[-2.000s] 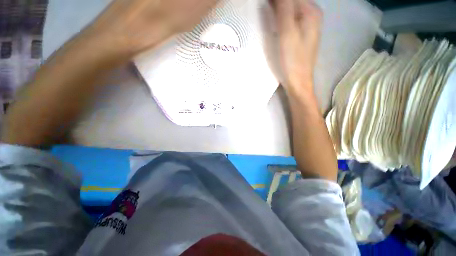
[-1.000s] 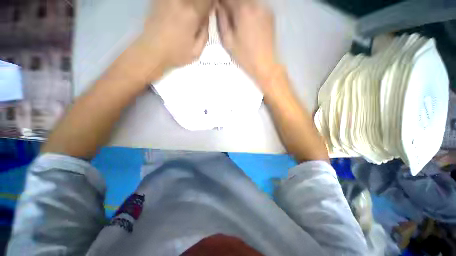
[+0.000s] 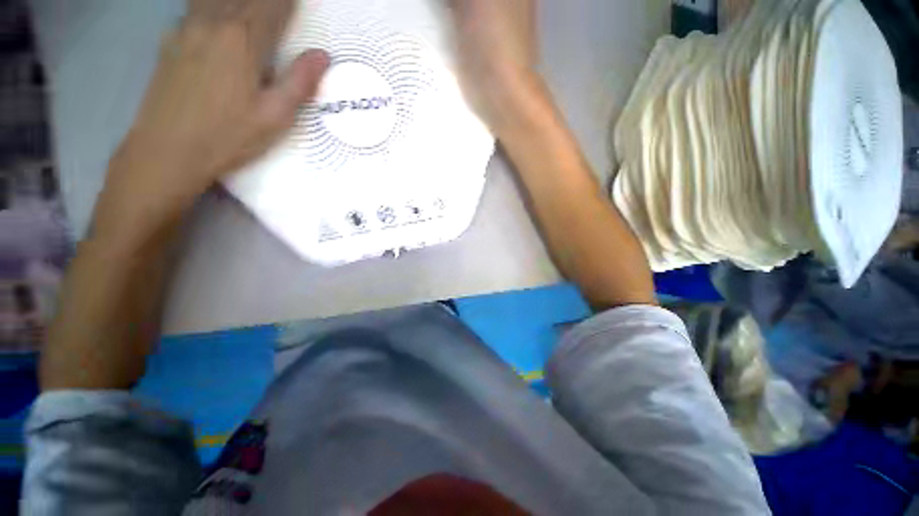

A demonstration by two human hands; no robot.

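A white hexagonal cover [image 3: 403,181] lies face up on the off-white bench, with a ring of grey dots around lettering and a row of small icons near its lower edge. Its top end is cut off by the picture's edge. My left hand [image 3: 237,91] is at its upper left edge, thumb over the printed face, fingertips partly cut off. My right hand [image 3: 494,50] is along its upper right edge, with its fingers out of the picture at the top. Whether a second shell is under the cover is hidden.
A leaning stack of cream-white shells [image 3: 715,141] stands at the right, printed face outermost. A brown patterned sheet [image 3: 22,202] is at the far left. The bench's front edge [image 3: 373,305] runs before my body. Bags and blue material are low at the right.
My hands were together over the cover's upper part and have moved apart to its two sides, uncovering the lettering. The cover now sits further left and tilted in view; the view has shifted.
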